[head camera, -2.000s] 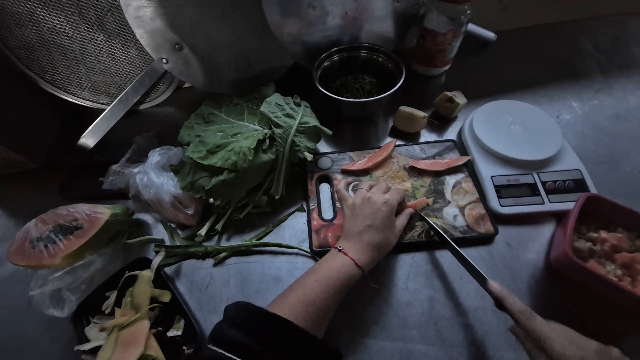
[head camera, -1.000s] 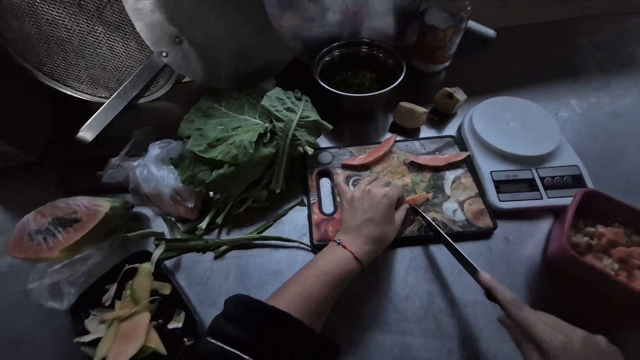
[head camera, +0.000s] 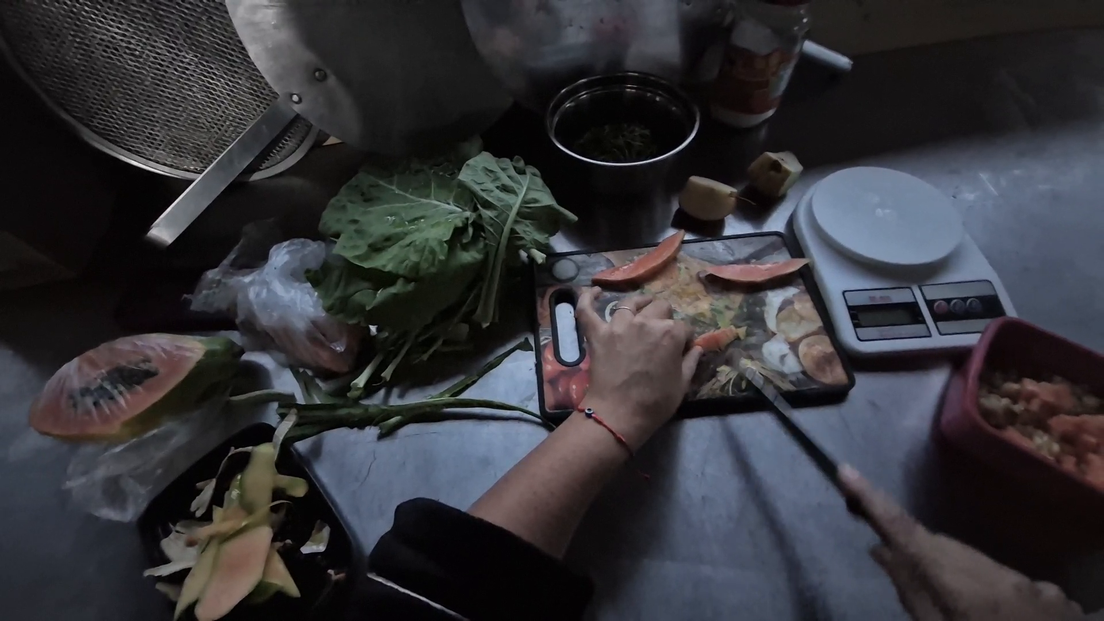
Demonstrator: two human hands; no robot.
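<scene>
My left hand (head camera: 638, 358) lies over the printed cutting board (head camera: 690, 405), its fingers bent and thumb against a small papaya piece (head camera: 718, 338). Whether the fingers pinch that piece is partly hidden. My right hand (head camera: 940, 552) grips the handle of a kitchen knife (head camera: 798, 427), whose blade tip rests at or just above the board, right of the piece. Two papaya slices, one at the back (head camera: 642, 263) and one at the right (head camera: 757, 272), lie toward the board's far edge.
A white kitchen scale (head camera: 888, 216) and a red container of diced food (head camera: 983, 379) stand right. Leafy greens (head camera: 414, 233), a wrapped papaya half (head camera: 112, 388) and a dark tray of peels (head camera: 336, 509) are left. Behind are a metal bowl (head camera: 623, 164), a jar (head camera: 757, 69) and a strainer (head camera: 164, 95).
The knife blade has moved slightly away from the small papaya piece, toward the lower right. My left hand stays over the board.
</scene>
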